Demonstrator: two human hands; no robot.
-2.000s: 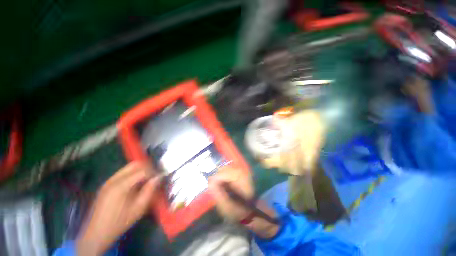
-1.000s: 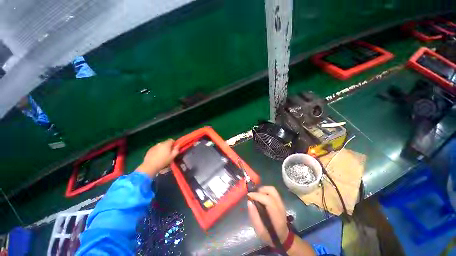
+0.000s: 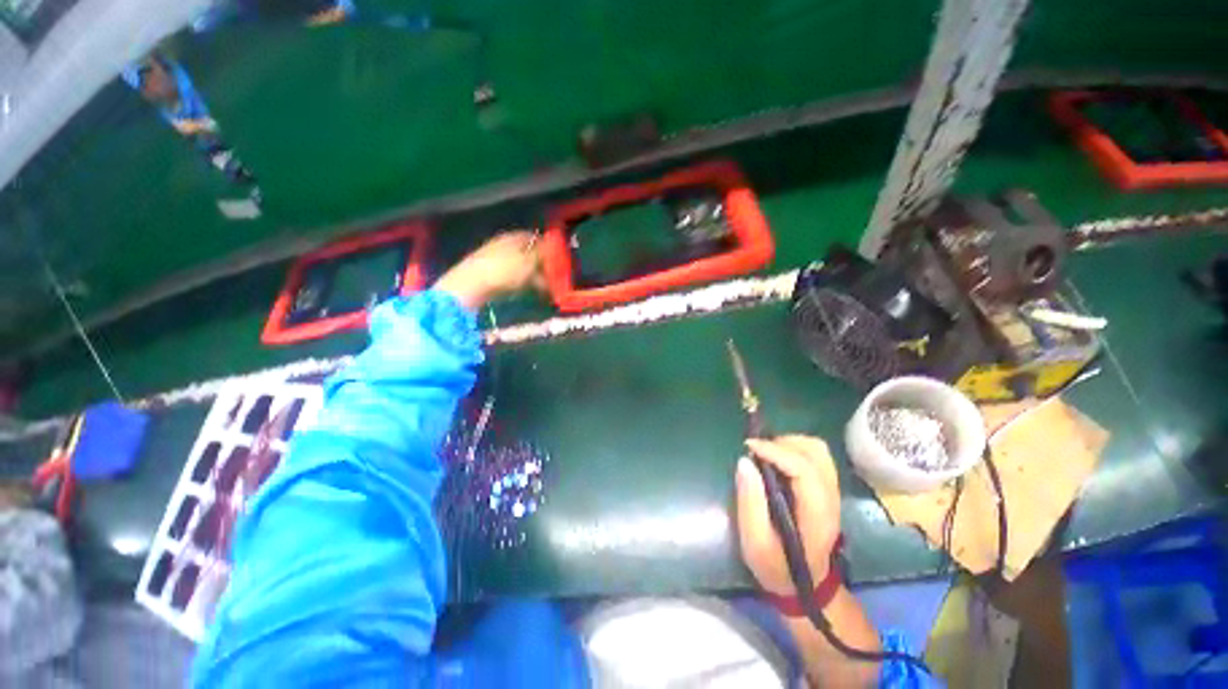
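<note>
My left hand (image 3: 501,268), in a blue sleeve, is stretched far forward. Its fingers are at the left edge of a red foam frame (image 3: 660,285) with a tablet in it, beyond the whitish strip; whether they grip it is unclear. My right hand (image 3: 792,518) holds a soldering iron (image 3: 774,493) like a pen over the green bench, tip pointing away from me and touching nothing. A pile of tiny shiny parts with leads (image 3: 512,487) lies right of my left sleeve.
Another red-framed tablet (image 3: 350,285) lies left of my left hand. A white parts tray (image 3: 202,505) is at left. A black fan (image 3: 848,323), a soldering stand (image 3: 1003,276) and a white cup (image 3: 916,433) on cardboard (image 3: 1030,491) are at right.
The framed tablet that lay between my hands has moved forward beyond the strip, with my left hand at its edge. The soldering iron no longer points over it. The view has shifted.
</note>
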